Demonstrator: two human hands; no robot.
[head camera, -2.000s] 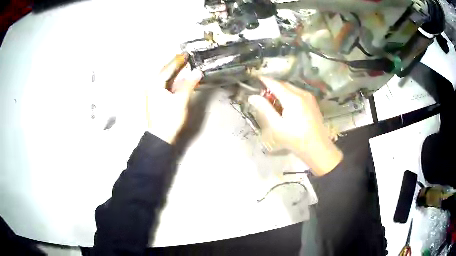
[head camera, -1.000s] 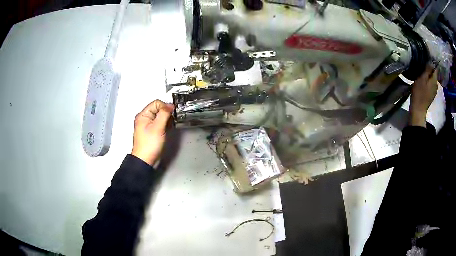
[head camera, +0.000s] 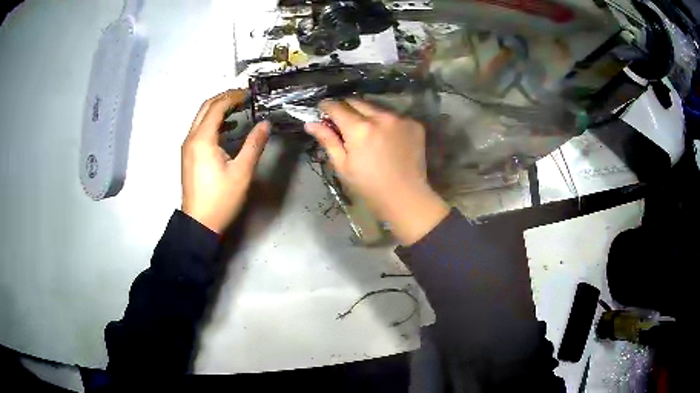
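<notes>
The sewing machine's narrow dark arm (head camera: 295, 96) points left, with shiny metal at its end. My left hand (head camera: 217, 165) is at the arm's tip, thumb and fingers apart around it, with nothing seen in it. My right hand (head camera: 384, 165) is over the front side of the arm, its fingertips at the shiny metal. A small red thing, perhaps the snips, shows between its thumb and fingers; its tips are hidden or blurred. The presser foot and needle area (head camera: 288, 54) is just behind the arm. No bag is in view.
The white lamp paddle (head camera: 111, 111) is at upper left. A packet (head camera: 364, 219) lies partly under my right hand. A thin cord (head camera: 376, 293) curls on the white tabletop (head camera: 284, 330). On the right are a black phone (head camera: 579, 322) and a brownish bottle (head camera: 625, 326).
My right hand has come from the handwheel at far right to the arm's end, now with something red in it. My left hand's fingers have spread. The view has shifted.
</notes>
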